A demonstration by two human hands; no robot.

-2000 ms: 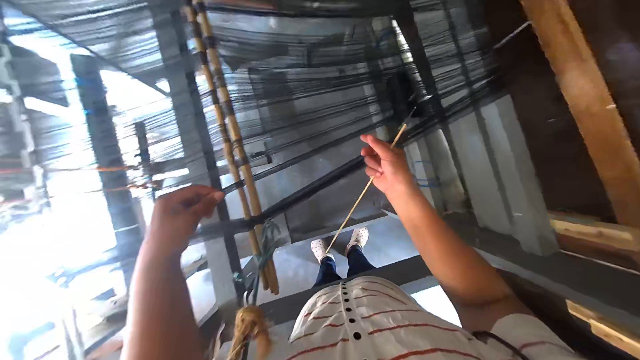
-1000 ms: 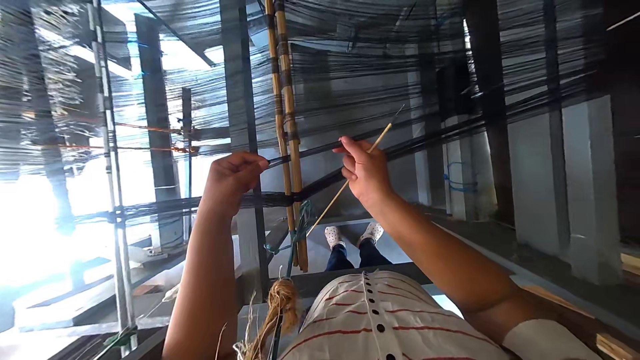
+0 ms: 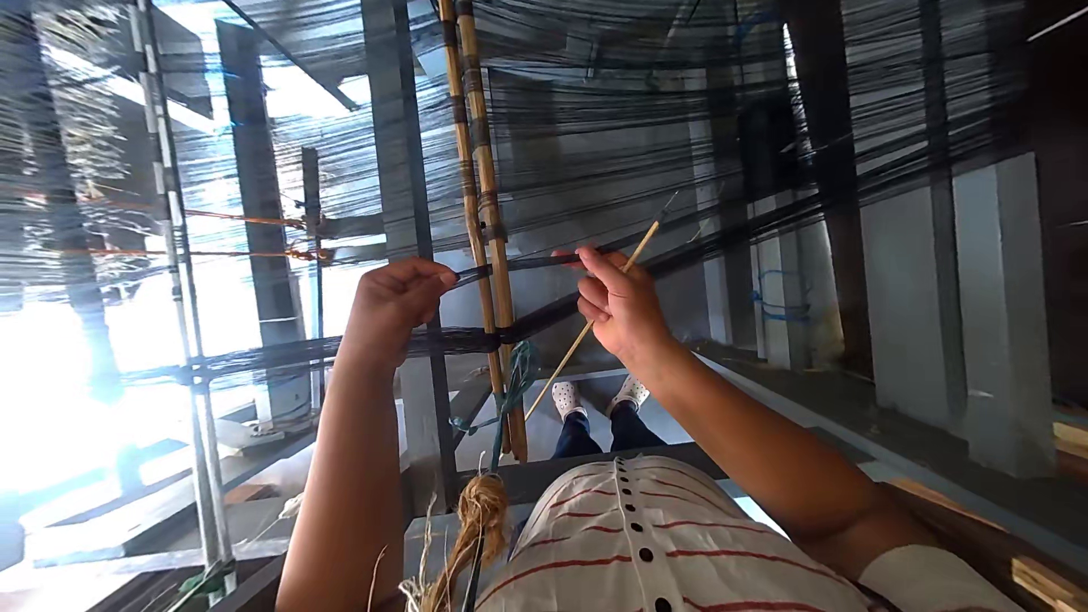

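Note:
Dark warp threads (image 3: 595, 110) spread across a loom frame and pass around two bamboo rods (image 3: 480, 170). My left hand (image 3: 399, 302), left of the rods, pinches a small bundle of dark threads (image 3: 531, 263) between thumb and fingers. The same bundle runs over the rods to my right hand (image 3: 620, 297), whose thumb and forefinger hold it. A thin bamboo stick (image 3: 565, 361) with a fine dark tip also lies in my right hand, slanting up to the right. Below my hands, a thicker gathered bundle of dark threads (image 3: 450, 340) crosses the rods.
Green cord (image 3: 518, 374) hangs at the rods' lower ends, above a knot of tan fibre (image 3: 483, 501). Grey loom posts (image 3: 391, 127) stand behind the threads. A long banded rod (image 3: 174, 221) stands at the left. Orange cords (image 3: 255, 219) are tied to a short post.
My right hand has come closer to the rods and now holds threads along with the stick. Both hands are raised less far apart than before. The view has turned.

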